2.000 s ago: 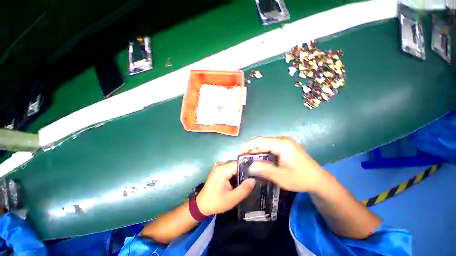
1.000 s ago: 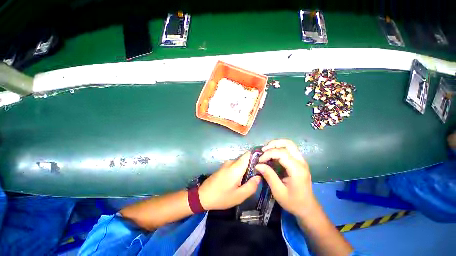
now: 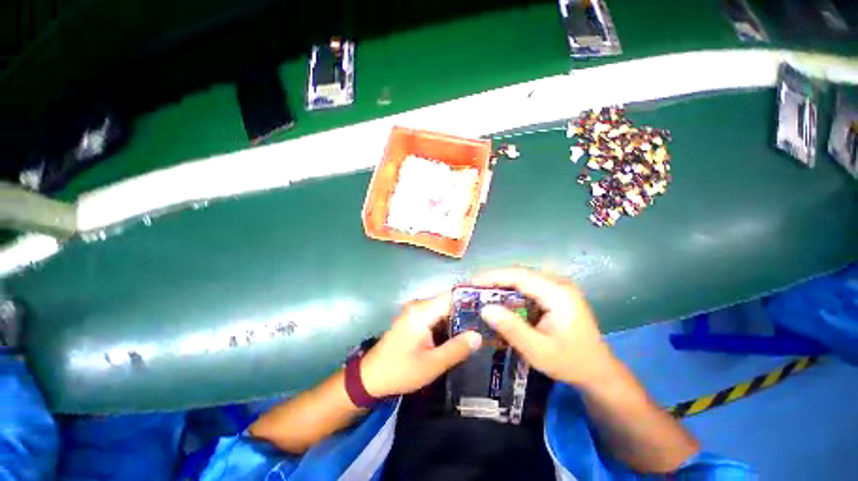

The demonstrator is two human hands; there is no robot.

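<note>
An opened phone unit (image 3: 484, 371) lies flat between my hands at the bench's near edge, its dark battery area facing up and its circuit board at the far end. A small green spot shows on the board's right side. My left hand (image 3: 414, 352) holds the phone's left edge, thumb over the battery area. My right hand (image 3: 555, 329) holds the top right, its thumb on the board. Any small part under the thumb is hidden. The orange bin (image 3: 378, 202) with small pale parts (image 3: 431, 195) stands beyond my hands. A heap of small flex parts (image 3: 623, 164) lies to its right.
Phone units lie on the green belt (image 3: 452, 66) beyond the white rail (image 3: 282, 165), with a dark flat panel (image 3: 264, 105) at left. Two more units (image 3: 797, 117) lie at the bench's right end. Blue sleeves of other people (image 3: 23, 404) show at both sides.
The phone, tilted and mostly covered a second ago, now lies flatter with its board visible. My right fingers have moved from a pinch at its top to its right edge. The view has tilted.
</note>
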